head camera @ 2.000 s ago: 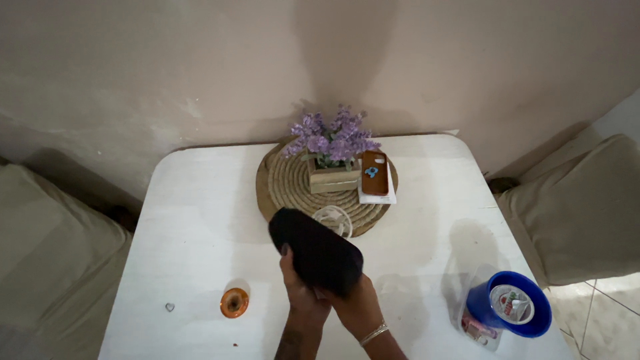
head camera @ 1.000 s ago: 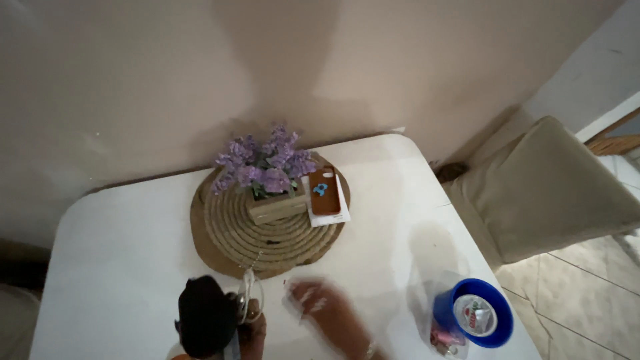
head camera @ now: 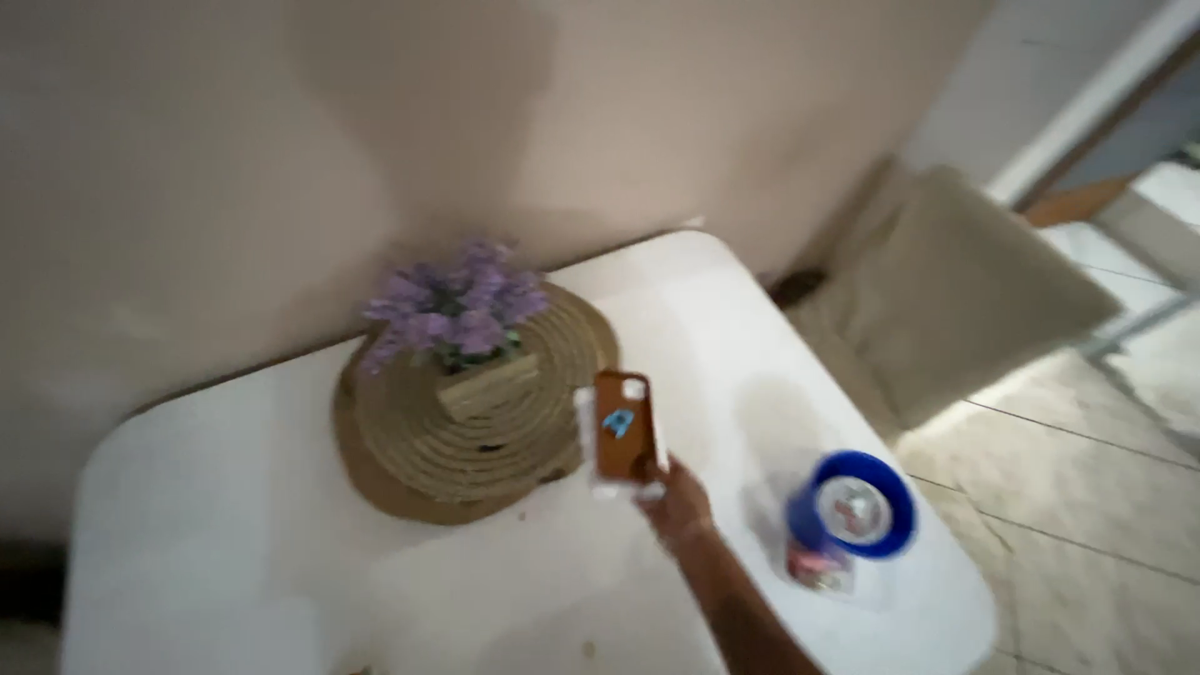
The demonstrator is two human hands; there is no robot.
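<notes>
My right hand (head camera: 677, 506) grips the lower end of a brown phone case (head camera: 622, 441) with a blue figure on it, together with a white flat item (head camera: 589, 427) beneath it. Both are at the right edge of a round woven placemat (head camera: 403, 459). On the mat, left of my right hand, purple artificial flowers (head camera: 459, 305) stand in a small wooden box planter (head camera: 489, 386). Whether the case holds a phone cannot be told. My left hand is out of view.
A blue cup (head camera: 806, 516) with a white round lidded container (head camera: 853, 509) in it stands at the right on the white table (head camera: 694, 300). Beside its base lies a clear packet (head camera: 820, 567). A fabric-covered chair (head camera: 975, 291) is beyond the table's right edge.
My right hand has reached the phone case and taken hold of it with the white item. My left hand and the black object it held have left the view. The view has swung right.
</notes>
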